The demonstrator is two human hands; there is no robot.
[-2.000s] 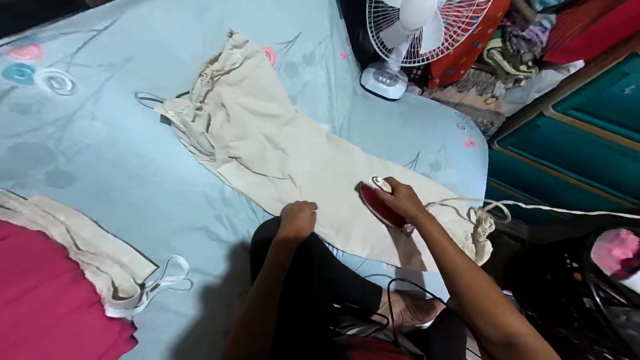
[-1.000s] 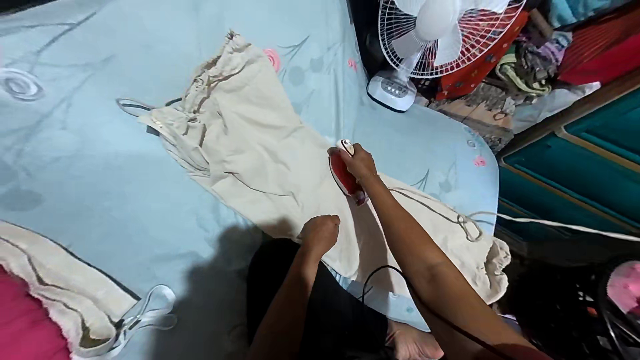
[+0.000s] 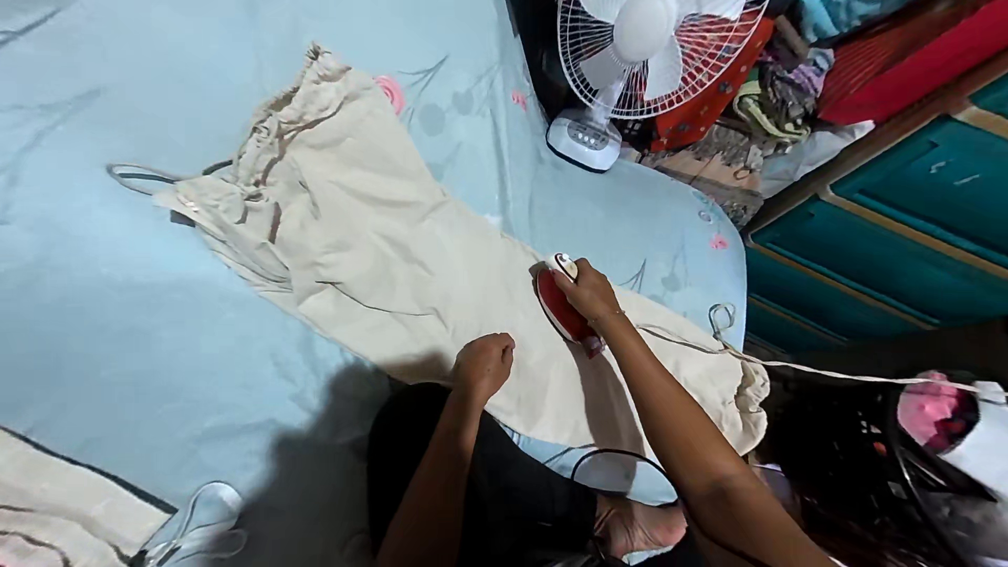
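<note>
Beige pants (image 3: pixel 394 236) with a gathered waist and a cuffed hem lie stretched diagonally over the light-blue floral bedsheet (image 3: pixel 157 354). My right hand (image 3: pixel 584 291) is closed around the handle of a red and white clothes iron (image 3: pixel 564 311), whose base rests on the leg of the pants. Curled into a loose fist, my left hand (image 3: pixel 483 364) is on the fabric to the left of the iron; whether it pinches the cloth cannot be told. A pale cord (image 3: pixel 819 370) runs across the lower leg of the pants to the right.
A white electric fan (image 3: pixel 587 140) stands at the bed's far edge. Teal drawers (image 3: pixel 929 189) are at the right, with piled clothes (image 3: pixel 787 94) behind them. A dark basket (image 3: pixel 898 472) sits lower right. Another beige garment (image 3: pixel 63 496) lies lower left. My bare foot (image 3: pixel 642 526) is near the pants.
Two seconds ago the iron was nearer the cuffed end of the pants; it then moved toward the waist end. Lately it sits slightly back toward the cuff. The view has shifted somewhat.
</note>
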